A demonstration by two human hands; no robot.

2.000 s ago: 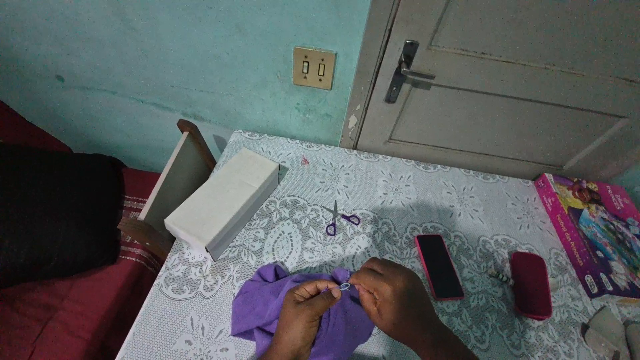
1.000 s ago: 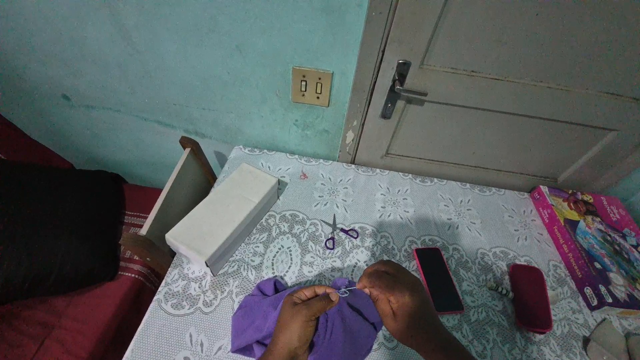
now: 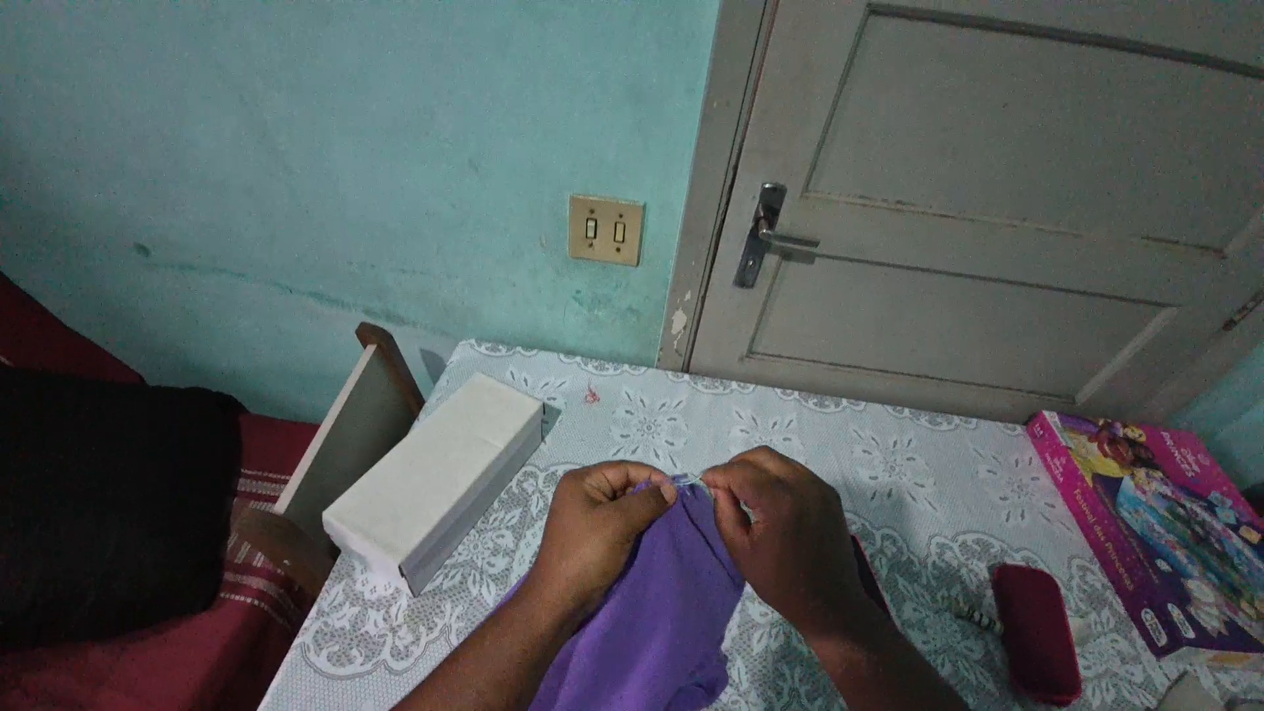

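Note:
A purple cloth [image 3: 652, 612] hangs from my fingertips over the lace-covered table. My left hand [image 3: 602, 528] pinches its top edge between thumb and forefinger. Just to the right, my right hand [image 3: 785, 538] pinches a thin light-coloured thread or cord [image 3: 696, 482] at the same edge; whether it is tied cannot be told. The fingertips of both hands are close together. The scissors are hidden, and only a sliver of the phone's edge shows beside my right wrist.
A long white box [image 3: 444, 464] lies left on the lace tablecloth [image 3: 948, 494]. At the right are a dark red case [image 3: 1037, 632] and a pink game box [image 3: 1155, 523]. A small red scrap [image 3: 592, 395] lies near the back edge. A chair [image 3: 346, 425] stands at the left.
Both hands have lifted the purple cloth up and away from the near side, so it now hangs stretched. They cover the spot where the purple-handled scissors showed earlier.

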